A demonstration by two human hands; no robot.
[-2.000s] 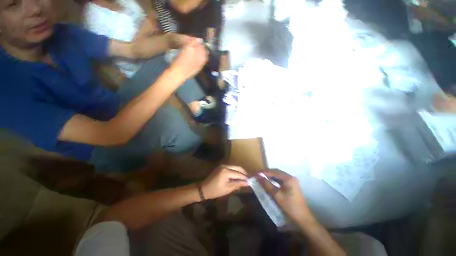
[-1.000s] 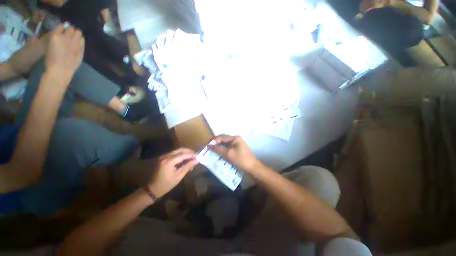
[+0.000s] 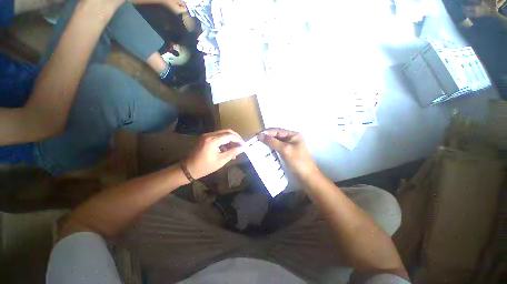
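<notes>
A white printed slip (image 3: 269,167) with short dark bars hangs down between my hands, over my lap near the table edge. My left hand (image 3: 213,155) is bare, wears a dark bracelet and pinches the slip's upper left corner. My right hand (image 3: 290,150) pinches its top edge at the right. My fingertips hide the slip's top edge, so I cannot tell if it is folded.
The pale table (image 3: 400,133) is in strong glare. It bears spread printed slips (image 3: 356,119), a messy pile at the left and a printed stack (image 3: 445,72) at the right. A brown cardboard piece (image 3: 240,116) is at its corner. A person sits at the left; cartons (image 3: 461,211) stand right.
The view has swung right and down, so the neighbour has shifted left and the printed stack shows. The slip stays held between both my hands.
</notes>
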